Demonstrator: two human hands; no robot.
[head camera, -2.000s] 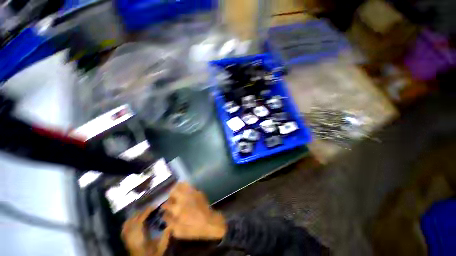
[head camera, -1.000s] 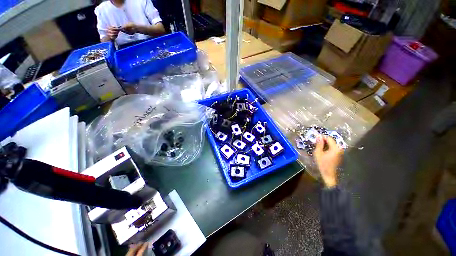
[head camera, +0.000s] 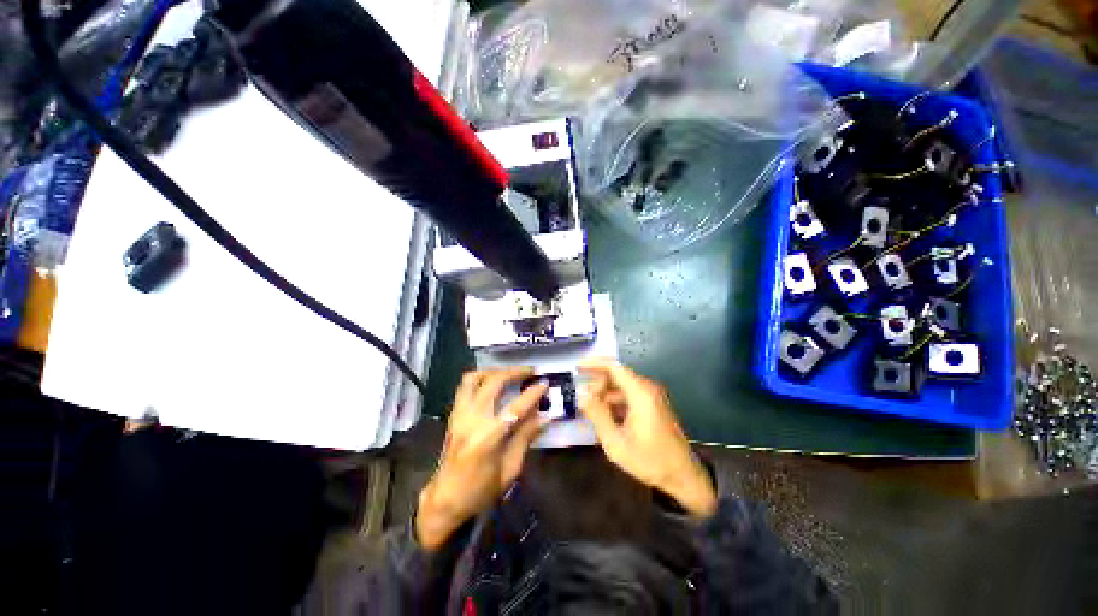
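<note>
A small black plastic housing (head camera: 556, 397) lies on the white work pad (head camera: 603, 349) in front of the screw feeder (head camera: 512, 323). My left hand (head camera: 482, 439) has its fingers on the housing's left side. My right hand (head camera: 638, 427) has its fingertips at the housing's right side; whether they hold a small part is too small to tell. The electric screwdriver (head camera: 397, 144) hangs over the feeder, its tip above the feeder's near end, with neither hand on it.
A blue bin (head camera: 891, 403) of silver-faced motors stands right. Small shiny metal parts (head camera: 1060, 415) lie at the far right. A clear bag (head camera: 710, 157) with dark bits is behind the feeder. White foam sheets (head camera: 277, 289) at left bear black units (head camera: 154, 256); a black cord crosses them.
My right hand has moved from the metal parts at the right back to the housing. My left hand has come fully into view. The view has turned down and left.
</note>
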